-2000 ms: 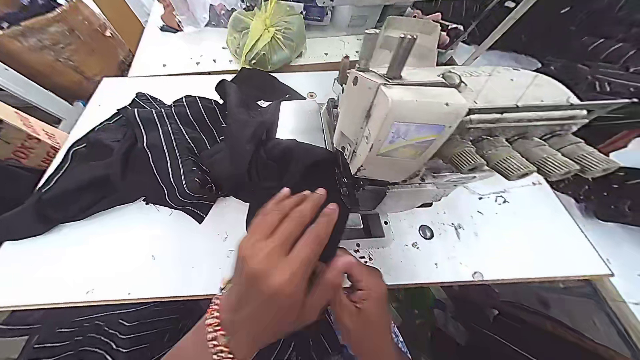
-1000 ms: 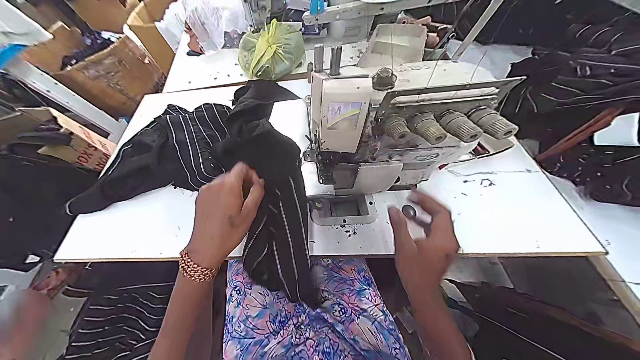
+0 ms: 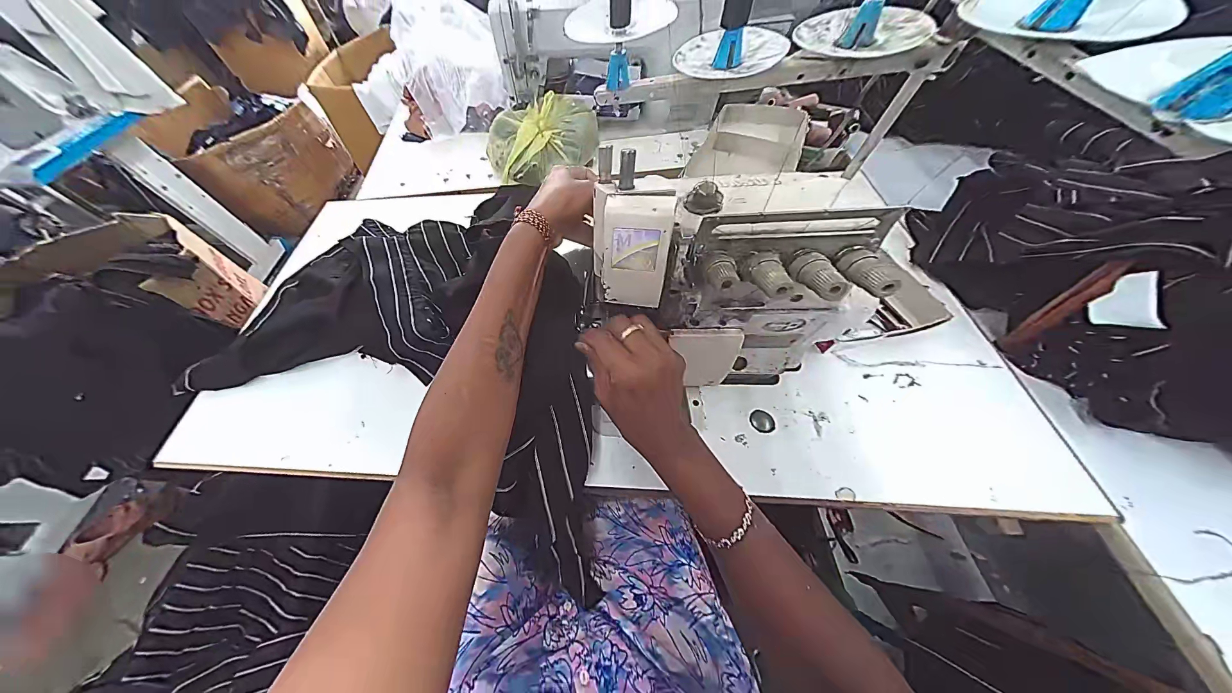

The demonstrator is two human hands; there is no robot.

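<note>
An overlock sewing machine (image 3: 635, 250) stands on a white table (image 3: 866, 443). A black garment with white stripes (image 3: 385, 279) spreads over the table left of the machine, and part of it hangs over the front edge onto my lap. My left hand (image 3: 568, 197) reaches behind the left side of the machine head; its fingertips are partly hidden. My right hand (image 3: 640, 375), with a ring on one finger, is at the needle and presser-foot area, its fingers bent close together. Whether either hand grips thread or cloth cannot be seen.
Behind the machine are a yellow-green tied bag (image 3: 544, 140), a beige tray (image 3: 756, 140) and thread stands with plates (image 3: 736, 53). Cardboard boxes (image 3: 269, 168) stand at the back left. Dark cloth lies in heaps at the right (image 3: 1107, 250) and lower left (image 3: 260, 568).
My left hand has moved from the cloth in front to behind the machine head. My right hand, apart from the machine a second ago, is now at the needle area.
</note>
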